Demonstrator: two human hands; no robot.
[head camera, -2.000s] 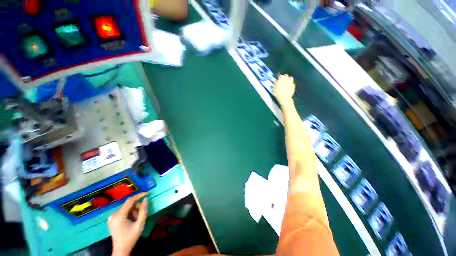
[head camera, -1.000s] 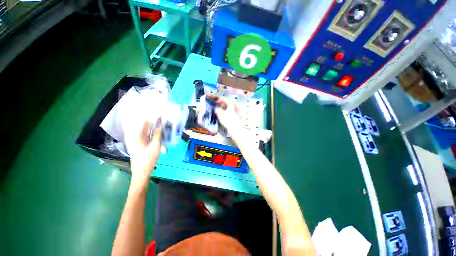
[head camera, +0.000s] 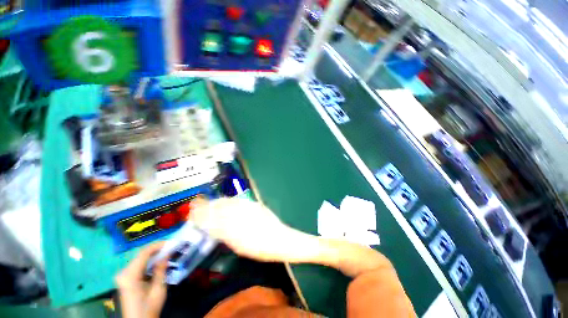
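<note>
A pale-rimmed panel (head camera: 180, 256) with dark markings is tilted in front of the press. My left hand (head camera: 142, 281) grips its lower left side. My right hand (head camera: 230, 225) is at the panel's upper right, its fingertips by the red start buttons (head camera: 175, 217); blur hides whether it touches the panel or a button. Another panel (head camera: 103, 163) sits in the brown-orange fixture (head camera: 115, 191), beside and partly below the silver press head (head camera: 129, 124).
White sheets (head camera: 349, 218) lie on the green bench (head camera: 274, 143). Panels (head camera: 425, 223) stand in a row along the pale rail. The control box (head camera: 240, 34) and green number plate (head camera: 90, 53) are above the press. Crumpled white material (head camera: 22, 192) is at far left.
Over the last second the view turned right. My left hand brought a panel from beside the bin to the press front. My right hand moved from the fixture to the start buttons.
</note>
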